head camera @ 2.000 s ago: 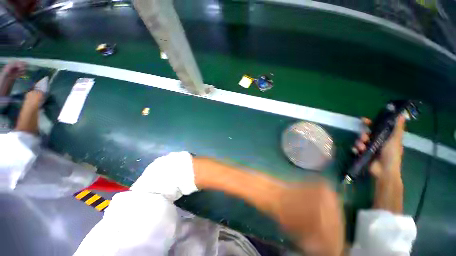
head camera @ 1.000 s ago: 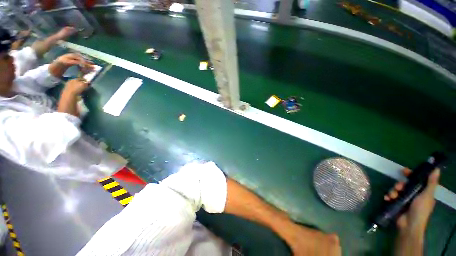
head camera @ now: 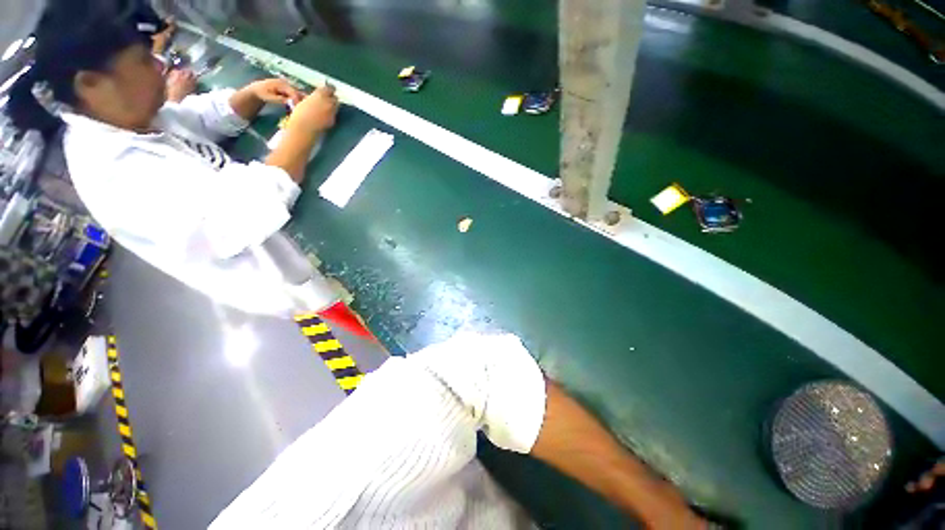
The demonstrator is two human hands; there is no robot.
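The round grey screw plate (head camera: 831, 445) lies on the green bench at the lower right, beside the pale rail. My right hand (head camera: 925, 479) shows only as fingertips at the right edge, against the black body of the electric screwdriver (head camera: 918, 507); the rest of both is cut off. My left forearm reaches towards the bottom edge, left of the plate. My left hand (head camera: 684, 513) is almost wholly cut off there, so its fingers are hidden. On the green belt beyond the rail lies an open watch housing (head camera: 716, 212) with a yellow-edged white battery (head camera: 670, 198) beside it.
A pale upright post (head camera: 593, 114) stands on the rail (head camera: 715, 271). More units (head camera: 539, 101) lie along the belt. A white strip (head camera: 356, 168) and a small orange-brown scrap (head camera: 464, 224) lie on the bench. A person in white (head camera: 187, 197) works at the left, above yellow-black floor tape (head camera: 330, 354).
The view has swung left, so the plate, post and units appear further right. My right hand and the screwdriver have passed mostly out at the right edge, and my left hand mostly below the bottom edge.
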